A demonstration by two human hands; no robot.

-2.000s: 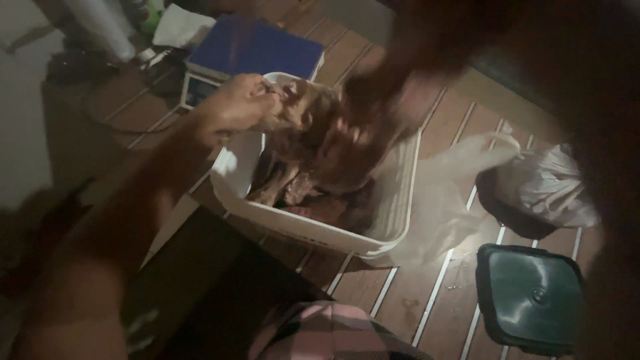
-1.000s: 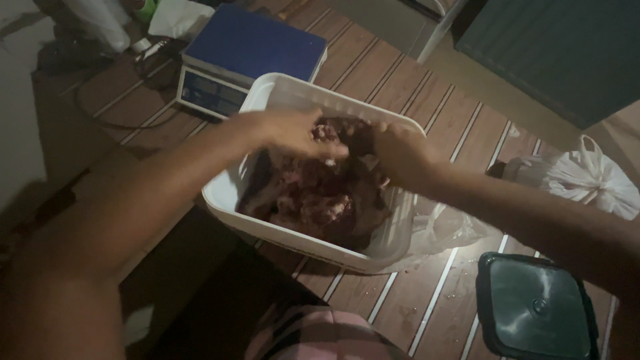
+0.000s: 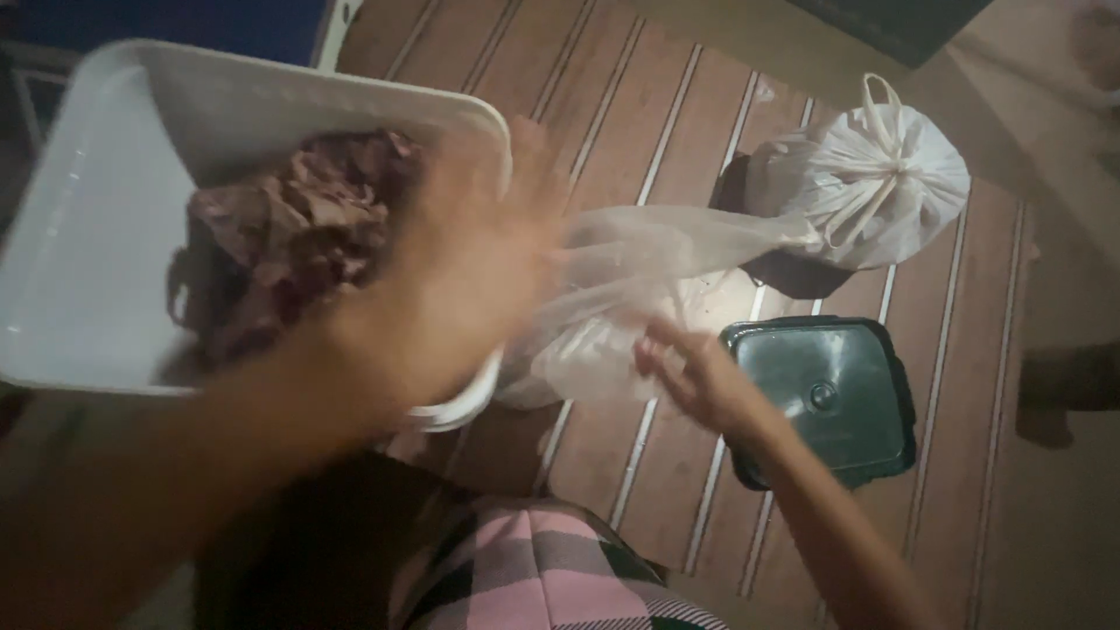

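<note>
A white plastic tub [image 3: 96,227] at the left holds dark reddish-brown crumpled pieces, perhaps meat [image 3: 306,219]. My left hand [image 3: 464,254], blurred, reaches across the tub's right wall toward a clear plastic bag [image 3: 604,341] on the slatted table; whether it touches the bag cannot be told. At the bag's right side is my right hand [image 3: 691,367], its fingers apart and slightly bent, with nothing visible in them. The bag lies crumpled beside the tub, and its upper part stretches toward a tied white plastic bag [image 3: 901,184].
A dark green lidded container [image 3: 822,394] lies on the slatted wooden table [image 3: 604,455] near my right forearm. Behind the tub is a blue-topped scale [image 3: 175,26], partly cut off. A dark box-like object [image 3: 901,22] is at the top right.
Both hands were at the pieces in the tub; now they are at its right side by the clear bag. The view has shifted to the right and closer.
</note>
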